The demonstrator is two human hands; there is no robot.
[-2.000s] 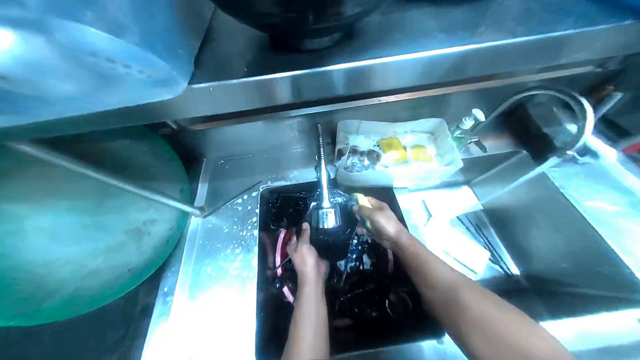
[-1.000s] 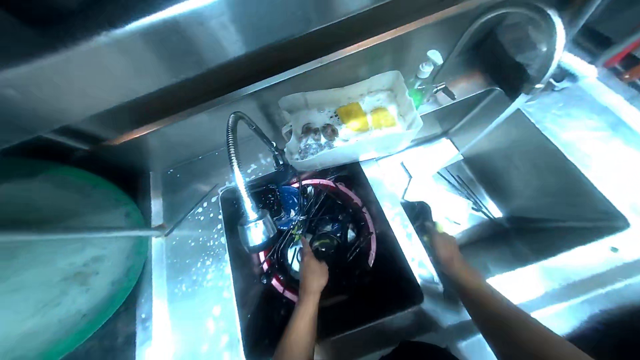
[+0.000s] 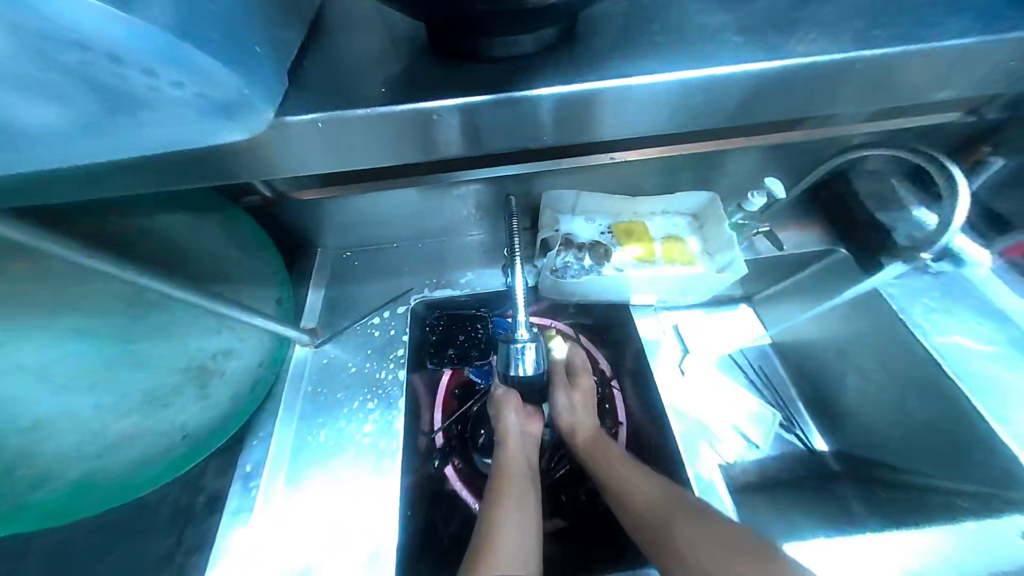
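Note:
My left hand (image 3: 514, 412) is low in the left sink (image 3: 660, 416), behind the black tip of a chrome flexible faucet (image 3: 522, 356); the faucet head hides its fingertips and whatever they may hold. Beside it on the right, my right hand (image 3: 574, 392) has its fingers bent around a small yellow sponge (image 3: 555, 344). Under both hands lies a round basin with a pink rim (image 3: 616, 396), holding dark utensils and other items too dim to name. A black rectangular container (image 3: 458, 339) with water drops sits at the sink's back left corner.
Behind the sink stands a white tub (image 3: 640, 288) of suds with yellow sponges (image 3: 634, 240) and metal scrubbers (image 3: 582, 258). At right is a second steel sink (image 3: 888, 360), with thin dark sticks (image 3: 772, 396) near its left side. A large green-rimmed round vessel (image 3: 276, 320) is at left.
My right hand has moved left from the divider between the sinks, away from a black utensil, to beside my left hand. The faucet head is now over my hands. The view has shifted.

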